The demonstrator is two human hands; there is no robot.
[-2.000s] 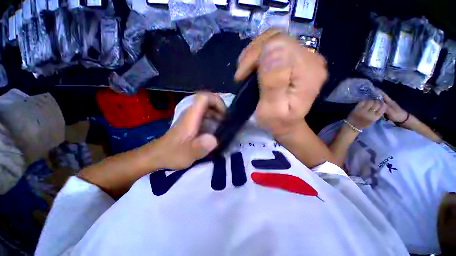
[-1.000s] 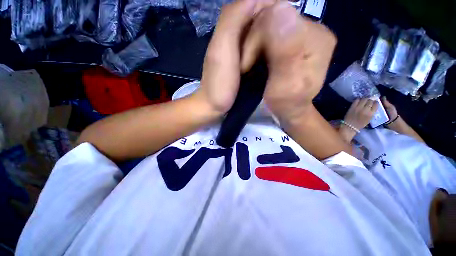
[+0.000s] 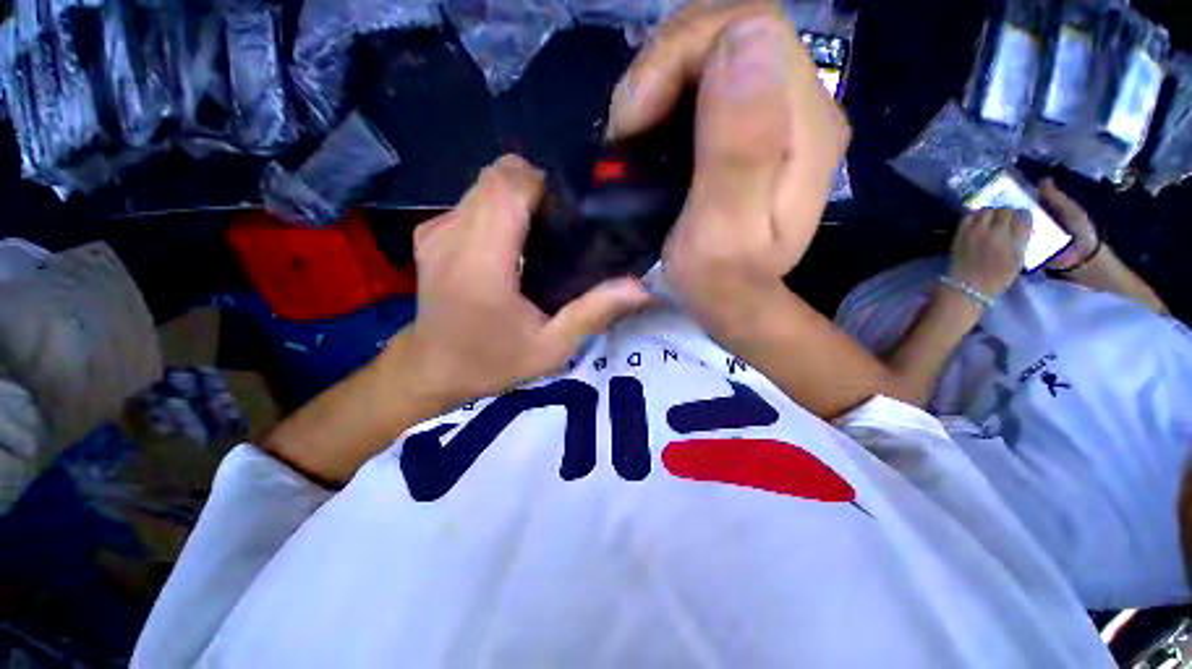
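A black unit is between my two hands in front of my chest. It is dark and blurred, with a small red spot near its far end. My left hand is at its left and near side, thumb across the near edge. My right hand is curled around its right and far side, with bent fingers. The hands hide much of the unit, so I cannot tell if it is one piece or a case with a cover.
Bubble bags with units line the far left of the black mat; a loose bubble bag lies at its edge. Wrapped white units lie far right. Another person's hands hold a white-faced unit. A red object is below the edge.
My left hand has moved down and left from beside my right hand, its thumb now spread. The black unit shows more of its face, with a red spot. The other person's unit is more exposed.
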